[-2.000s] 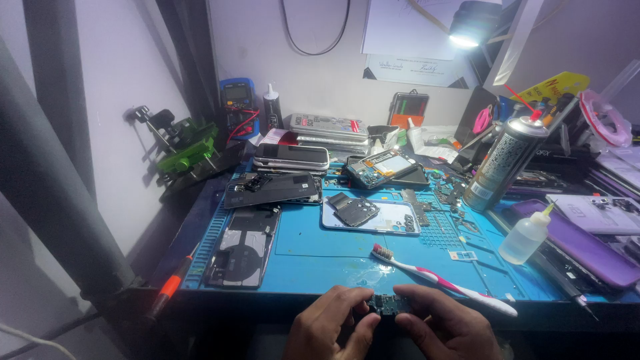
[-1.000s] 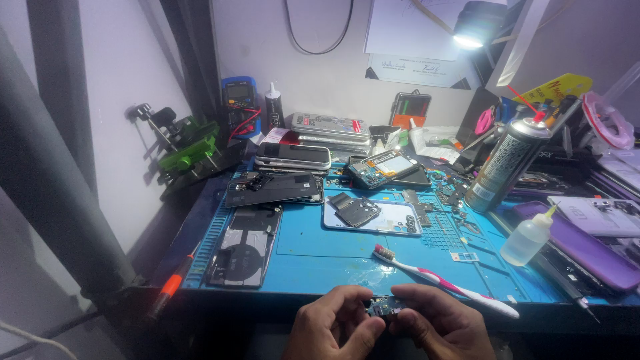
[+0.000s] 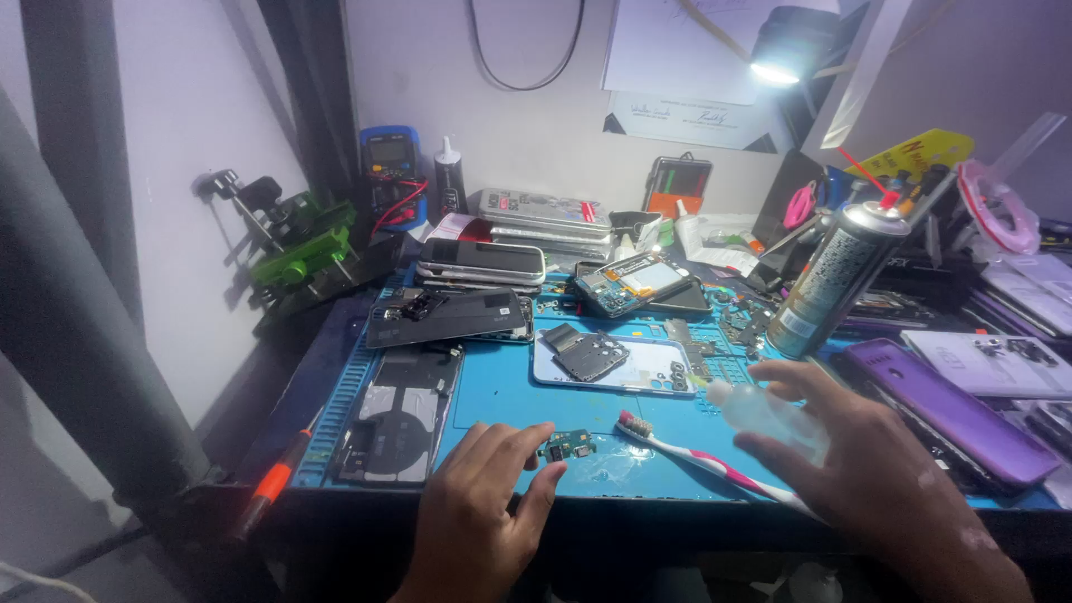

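My left hand (image 3: 490, 502) holds a small green circuit board (image 3: 569, 445) by its left end, between thumb and fingers, above the front of the blue repair mat (image 3: 511, 402). My right hand (image 3: 854, 444) grips a translucent plastic squeeze bottle (image 3: 770, 419), tilted with its nozzle pointing left over the mat. Between the hands lies a pink and white toothbrush (image 3: 720, 465), its bristle end toward the board. A wet patch (image 3: 615, 469) shows on the mat beside the brush. Behind them, a dark phone part (image 3: 586, 356) rests on a light blue phone back cover (image 3: 645, 364).
An orange-handled screwdriver (image 3: 272, 481) lies at the left edge. An opened phone back (image 3: 398, 419), stacked phones (image 3: 479, 261) and an opened phone (image 3: 628, 285) surround the work area. A spray can (image 3: 837, 280) stands right, near a purple phone case (image 3: 955, 410). A lamp (image 3: 787, 50) hangs above.
My right hand has let go of the circuit board, moved right and taken hold of the squeeze bottle, which stood on the mat before. The board is now in my left hand alone.
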